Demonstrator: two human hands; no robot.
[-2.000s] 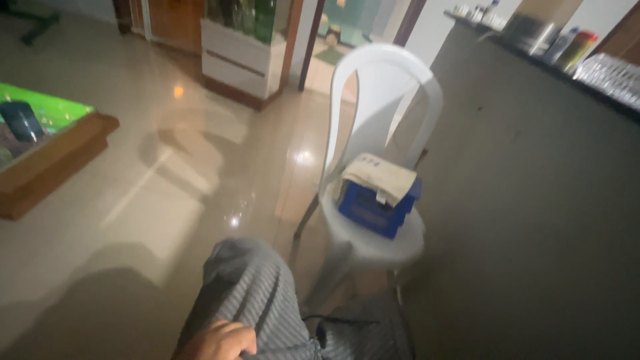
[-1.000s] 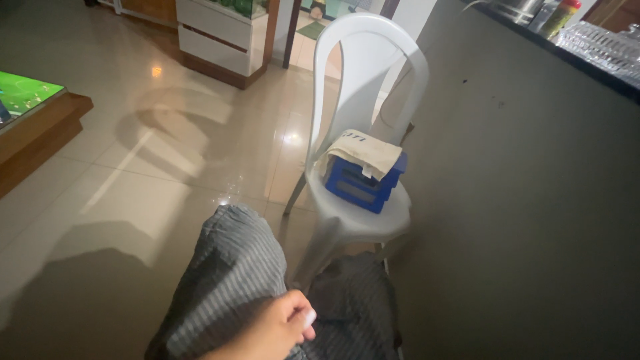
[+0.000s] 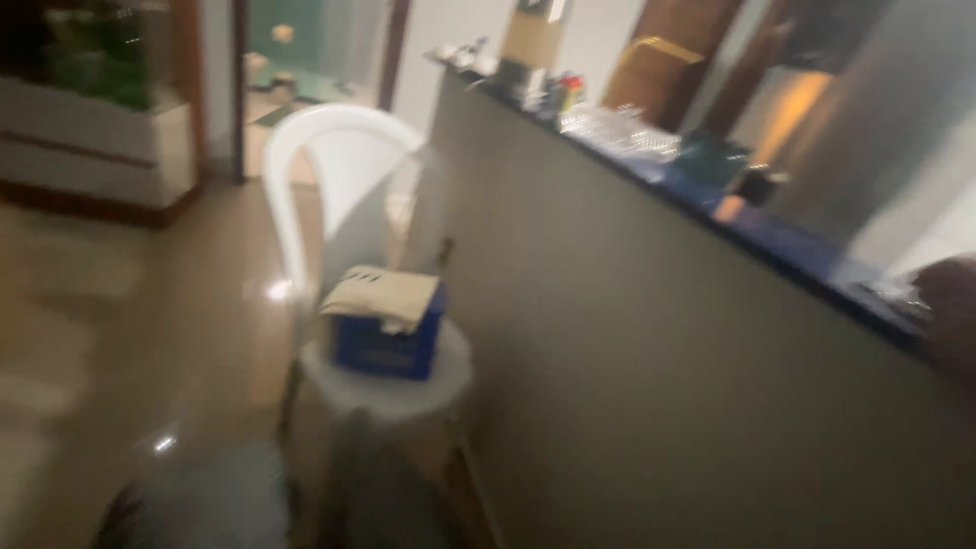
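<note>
A white plastic chair (image 3: 343, 126) stands beside the counter's side wall. On its seat sits a blue plastic crate (image 3: 385, 347) with a folded cream cloth (image 3: 385, 293) bearing dark marks laid over the top. At the right edge, a dark, blurred shape, perhaps my right hand (image 3: 949, 309), reaches to the counter; its fingers and anything in them cannot be made out. My left hand is out of view. Grey-clad knees (image 3: 217, 496) show blurred at the bottom.
The dark countertop (image 3: 793, 271) slants across the right, holding a blurred clear rack or tray (image 3: 621, 133), containers and a red-topped jar (image 3: 570, 90). A white cabinet (image 3: 76, 152) stands at upper left, near a doorway. Glossy tile floor (image 3: 191, 328) reflects lights.
The view has swung right, showing more of the counter. The hand seen over the knees before has left the view, and a dark blurred shape now shows at the right edge.
</note>
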